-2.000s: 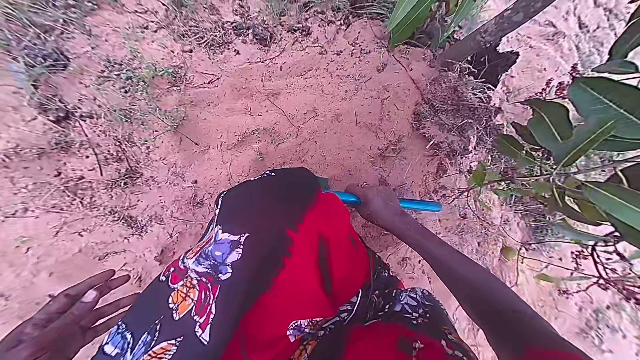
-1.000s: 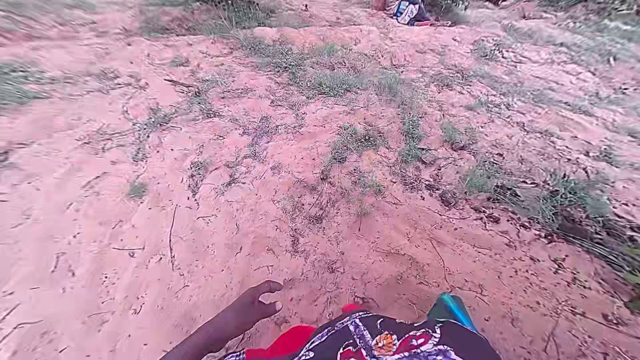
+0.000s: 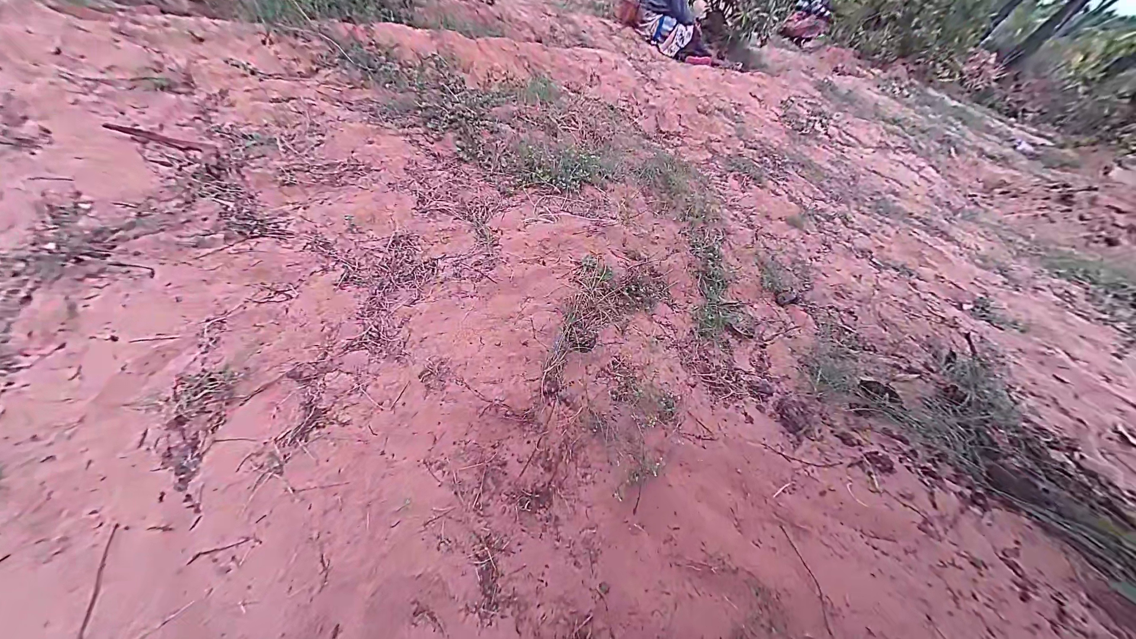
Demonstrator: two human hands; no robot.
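Neither my left hand nor my right hand shows in the head view now, and the blue-handled tool is out of sight too. Reddish sandy soil [image 3: 373, 550] fills most of the view. Low green weeds [image 3: 559, 164] and dry uprooted stalks [image 3: 581, 328] lie scattered over its middle. Nearer the left edge are small heaps of withered plants [image 3: 195, 408].
A person in patterned cloth [image 3: 670, 31] sits on the ground at the top, with another patch of coloured cloth [image 3: 806, 19] farther right. Bushes [image 3: 932, 35] line the upper right. A grassy heap [image 3: 976, 417] lies at the right, a stick [image 3: 160, 138] at the upper left.
The view has swung up and away from my lap. My hands, the patterned garment and the blue-handled tool, seen earlier, have left the frame.
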